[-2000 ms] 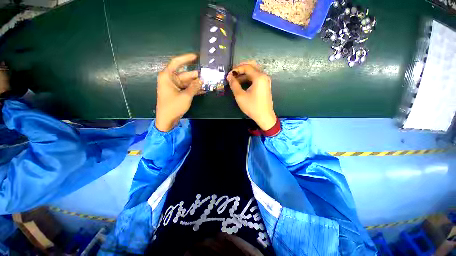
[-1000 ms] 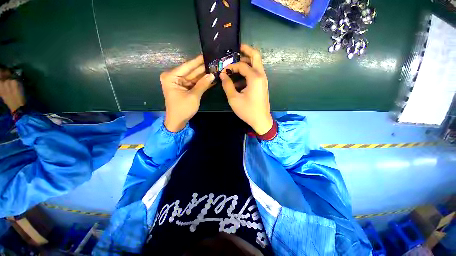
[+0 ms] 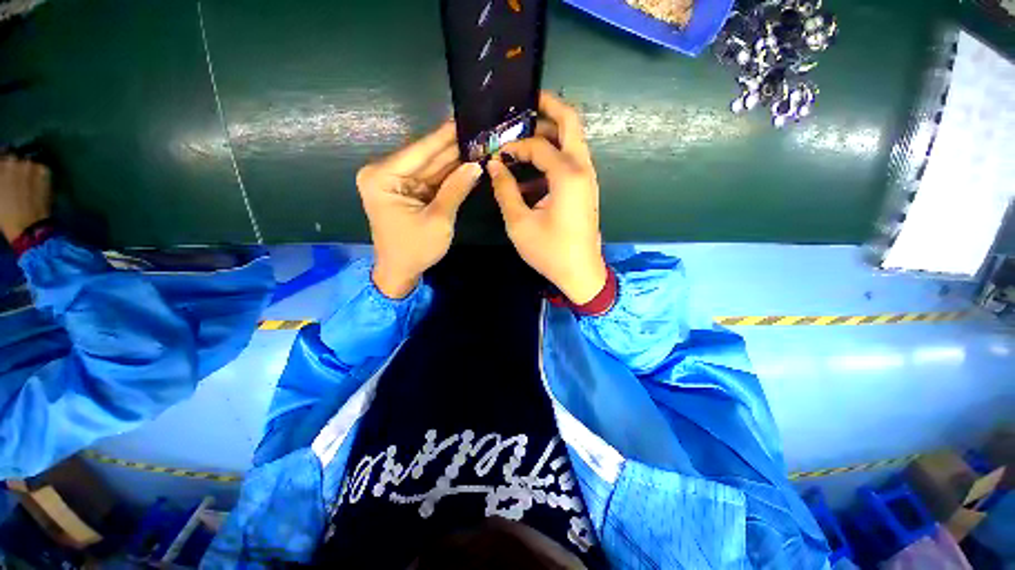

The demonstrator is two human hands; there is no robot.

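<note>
The black phone body (image 3: 490,78) points away from me, its far end cut off by the top edge. White and orange strips lie inside it. The circuit board (image 3: 503,136) shows at its near end. My left hand (image 3: 417,206) grips the near left corner, thumb at the end edge. My right hand (image 3: 548,200) holds the right side with its outer fingers, while thumb and index finger meet at the near end beside the left thumb. Whether a small part is between these fingertips is hidden.
A blue bin (image 3: 651,25) with tan bits is at the top, partly cut off. A pile of black and silver components (image 3: 776,56) lies right of it. A white sheet (image 3: 955,161) is at the far right. Another person's hand (image 3: 22,195) and blue sleeve are at the left.
Since two seconds ago, the right hand has moved from beside the phone onto its near end, and the phone has tilted. Over the last second the hands have hardly moved.
</note>
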